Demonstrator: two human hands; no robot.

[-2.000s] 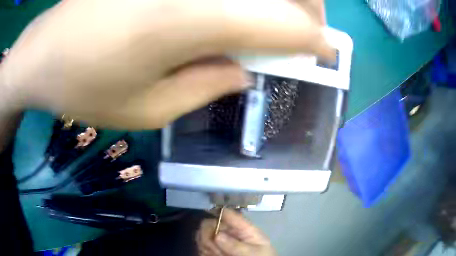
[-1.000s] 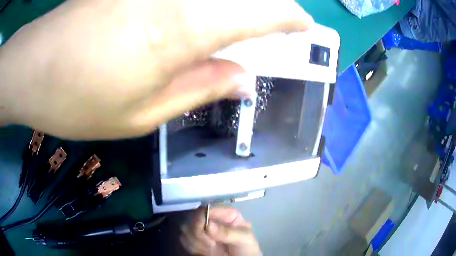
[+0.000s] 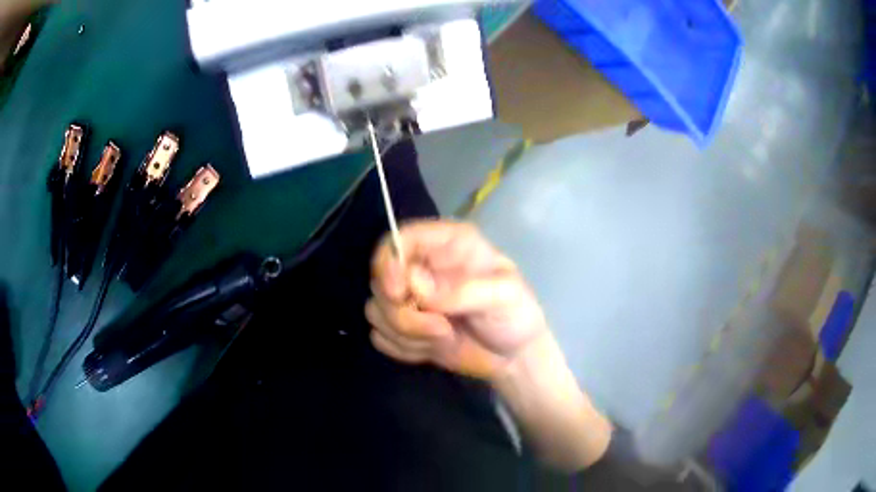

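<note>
The white screw feeder (image 3: 355, 29) is at the top, its upper part cut off by the picture's edge. Its silvery pick-up head (image 3: 375, 75) faces me over a white ledge. My right hand (image 3: 456, 298), bare, pinches a thin metal rod (image 3: 384, 192) between fingers and thumb. The rod's far tip is at the underside of the pick-up head; whether it touches is unclear. A small blurred patch of skin at the top left corner looks like my left hand (image 3: 21, 10), mostly out of the picture; its fingers are hidden.
Several copper-ended black connectors (image 3: 158, 159) with thin leads lie on the green bench mat (image 3: 192, 207) at left. A black electric screwdriver (image 3: 178, 322) lies below them. A blue bin (image 3: 663, 58) is at upper right, beyond the bench edge. Cardboard and blue items are on the floor at right.
The feeder appears higher in view, its open top no longer showing. My left hand has left the feeder's top towards the upper left. My right hand and rod show more fully.
</note>
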